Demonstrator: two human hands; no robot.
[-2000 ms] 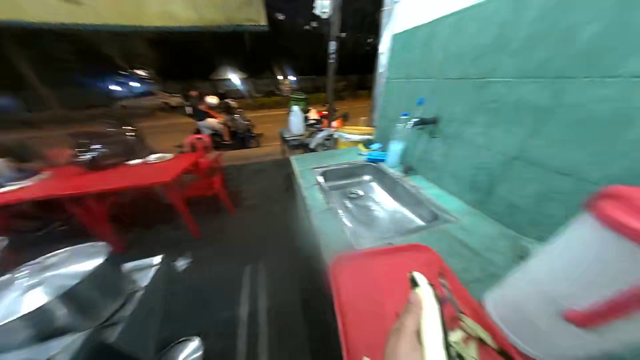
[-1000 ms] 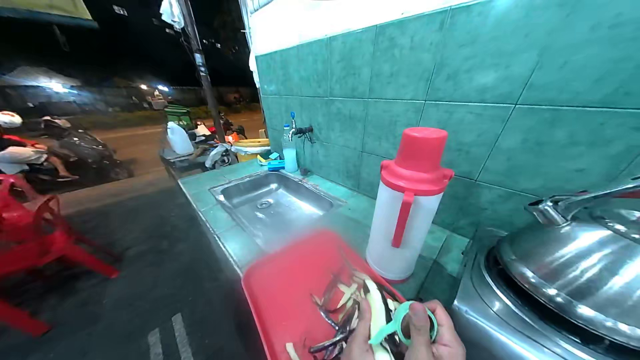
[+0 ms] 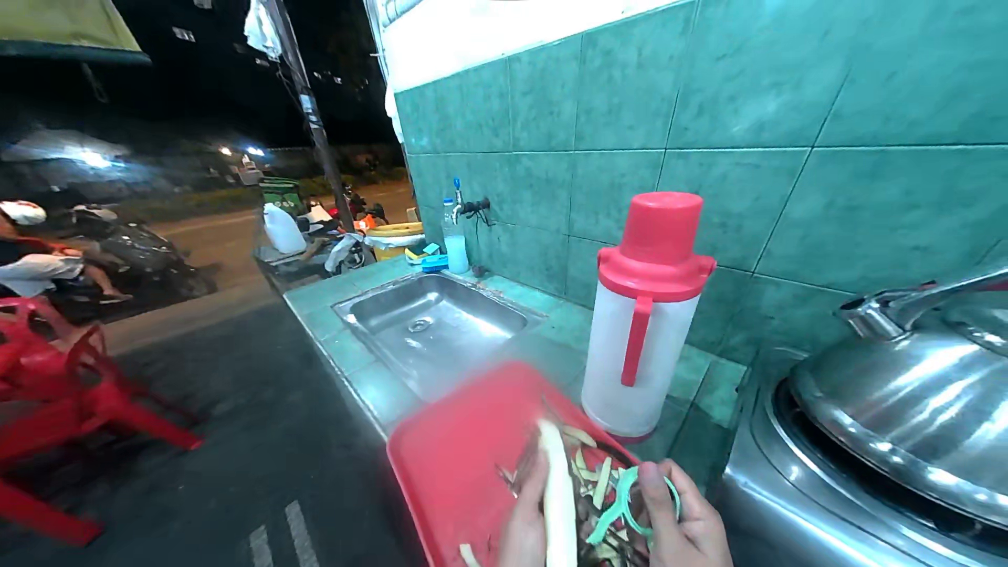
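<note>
My left hand [image 3: 526, 516] grips a long, pale peeled vegetable [image 3: 558, 492], held upright over a red plastic tray [image 3: 453, 457]. My right hand [image 3: 679, 524] holds a mint-green plastic peeler [image 3: 622, 504] just to the right of the vegetable; fingers cover part of its handle. Peelings, some pale and some dark, lie in the tray beneath and between the hands [image 3: 600, 480]. The lower ends of the vegetable and both hands run out of the frame's bottom edge.
A clear jug with a red lid [image 3: 661, 244] stands behind the tray, beside a steel sink [image 3: 441, 315] in the green tiled counter. A metal kettle [image 3: 921, 394] sits on a stove at the right. Red plastic chairs [image 3: 102, 394] and a person on a motorbike are at the left.
The view has swung right since two seconds ago, when only one hand with the vegetable showed. Both hands and the peeler show one second ago and now, in nearly the same place.
</note>
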